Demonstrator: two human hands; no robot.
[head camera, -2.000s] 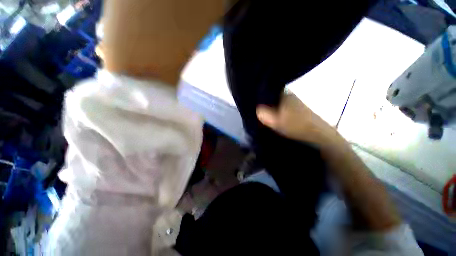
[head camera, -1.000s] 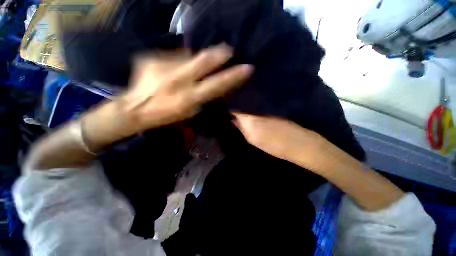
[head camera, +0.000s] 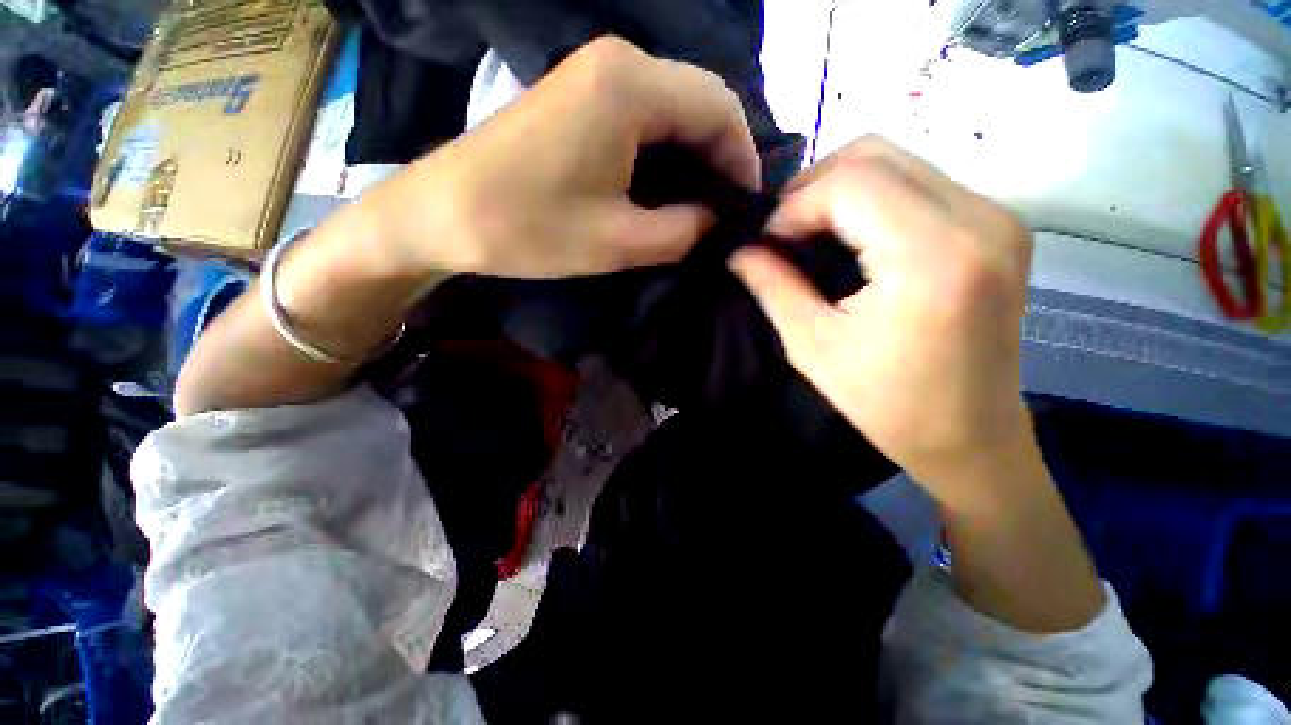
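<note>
A black cloth garment is bunched between my hands and hangs down over the table's front edge; more of it lies on the tabletop behind. My left hand pinches the cloth from the left, a thin bangle on its wrist. My right hand pinches the same part from the right, between thumb and fingers. The fingertips of both hands nearly meet. The exact part of the garment held cannot be told.
The sewing machine's metal parts show at the top right. Scissors with red and yellow handles lie on the right of the table, near its ruled front edge. A cardboard box stands at the upper left.
The raised, spread garment has come down and is gathered at the centre. My left hand, blurred with fingers extended before, now pinches the cloth beside my right hand. The box has come into fuller view.
</note>
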